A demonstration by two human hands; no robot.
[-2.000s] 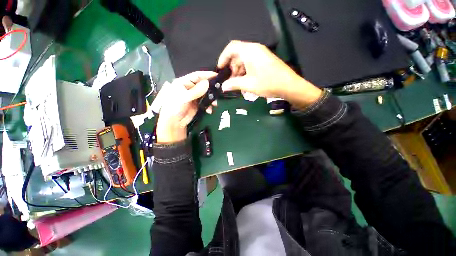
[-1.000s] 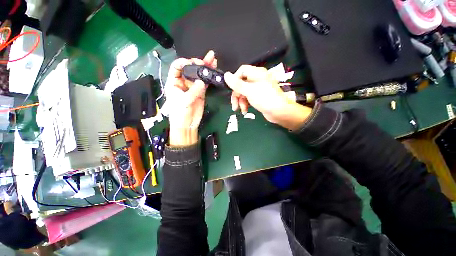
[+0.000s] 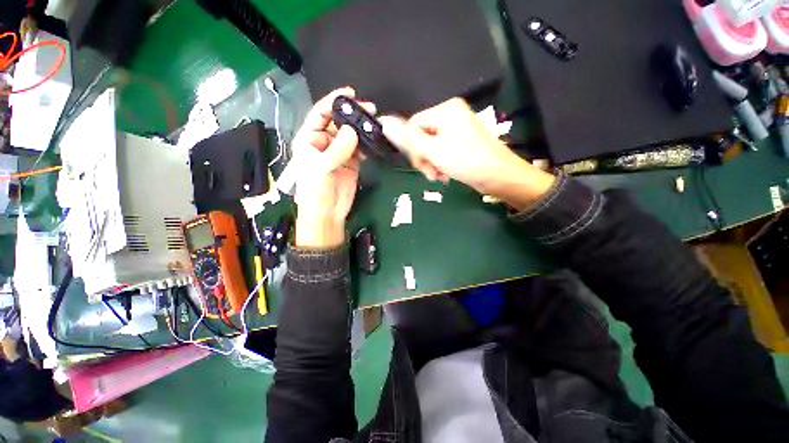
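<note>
A small black elongated device (image 3: 356,118) with round whitish marks is in front of me, over the edge of a black pad. My left hand (image 3: 327,164) grips it between thumb and fingers. My right hand (image 3: 445,143) is at the device's lower right end, fingers bent and touching or very near it. Whether the right fingers hold a part is too blurred to tell. A similar black device (image 3: 550,38) lies on the right black pad, with a glossy black shell (image 3: 676,76) beside it. Another dark piece (image 3: 367,251) lies on the green bench near the front edge.
An orange multimeter (image 3: 213,263), a yellow stick (image 3: 260,284), a black flat case (image 3: 229,170) and a beige vented box (image 3: 149,216) stand at left. White scraps (image 3: 403,209) lie before my hands. Pink containers (image 3: 727,31) are at the upper right. A black pad (image 3: 398,52) lies ahead.
The device has turned in my left hand from nearly level to slanting down to the right. Earlier both hands held it with its marked face less visible. My right hand has moved slightly upward.
</note>
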